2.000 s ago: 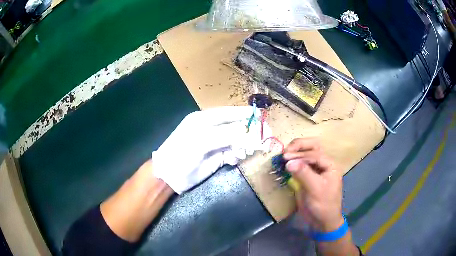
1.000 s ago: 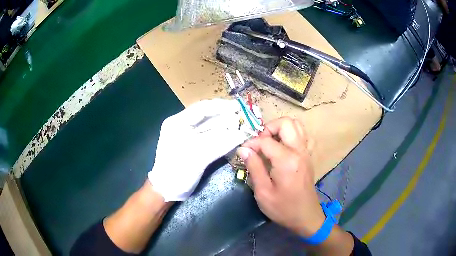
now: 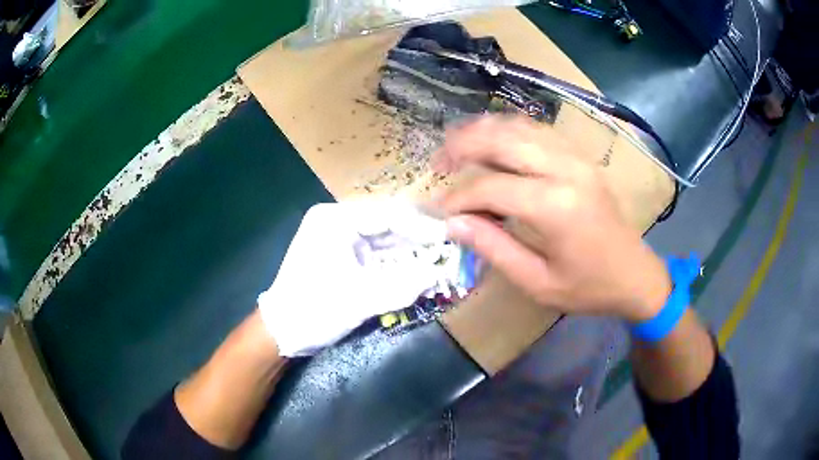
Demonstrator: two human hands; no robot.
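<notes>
My left hand [image 3: 346, 269], in a white glove, is closed around a wired board assembly [image 3: 418, 313]. Part of the board with a yellow block shows below the glove, and blue and red bits show at the fingertips. My right hand [image 3: 548, 225], bare with a blue wrist strap [image 3: 669, 301], is blurred beside the left fingertips with its fingers apart. Whether its thumb or fingers touch the assembly cannot be told. The soldering iron [image 3: 539, 79] lies in its black, dirty stand [image 3: 431, 76].
A cardboard sheet [image 3: 301, 117] with dark debris lies under the stand. A clear plastic hood [image 3: 377, 16] is at the top. Cables run right from the iron. Another wired assembly [image 3: 629, 29] lies at the top right. A green conveyor [image 3: 171, 72] with a worn pale edge is at the left.
My right hand has moved up and right from the left fingertips, and its fingers have spread. The white part with pins and the wires seen above the glove no longer show there.
</notes>
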